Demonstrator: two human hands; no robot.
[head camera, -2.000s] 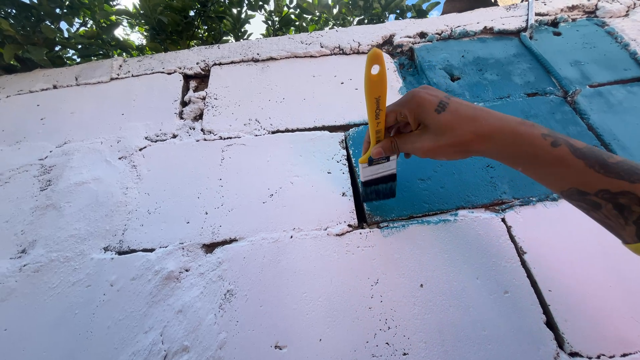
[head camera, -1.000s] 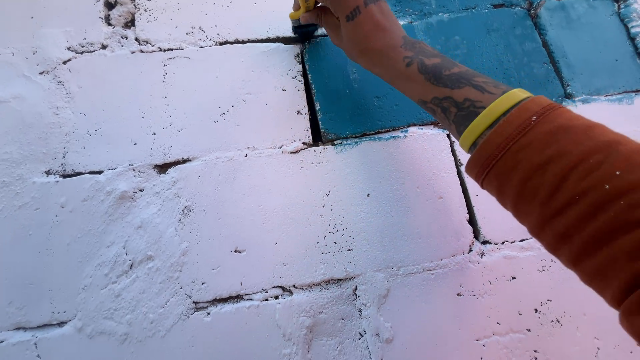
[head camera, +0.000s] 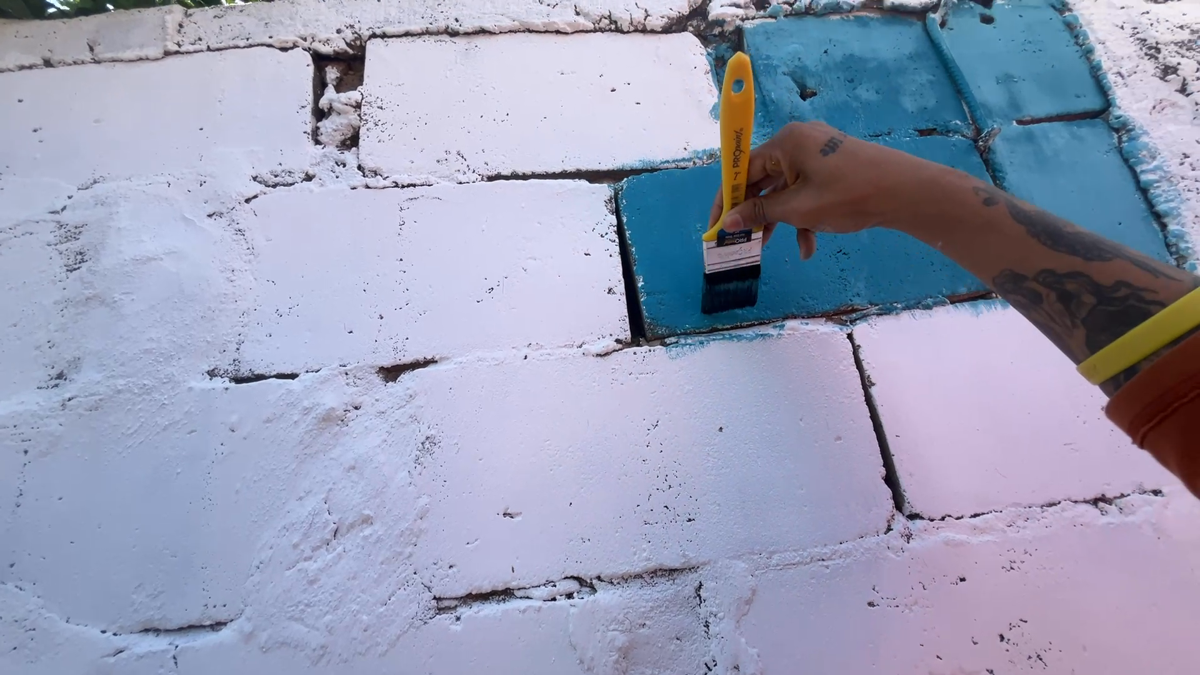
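Observation:
My right hand (head camera: 806, 183), on a tattooed forearm with a yellow wristband, grips a paintbrush (head camera: 737, 141) by its yellow plastic handle. The brush hangs bristles down, handle end up. Its dark bristles (head camera: 731, 291) are in front of the lower left part of a blue-painted block (head camera: 844, 267); whether they touch it I cannot tell. Other blue blocks (head camera: 862, 75) lie above and to the right. Left of the brush, past a dark open joint, is a white block (head camera: 441, 267). My left hand is out of view.
The white block wall (head camera: 562, 450) fills most of the view, with cracks and rough mortar joints. A gap with crumbled mortar (head camera: 338, 101) is at the upper left. The wall's top ledge (head camera: 431, 21) runs along the upper edge, with leaves (head camera: 37, 9) behind it.
The view tilted down, then back up. Since one second ago the brush has moved from the blue block's upper left corner to its lower left part, still in my right hand.

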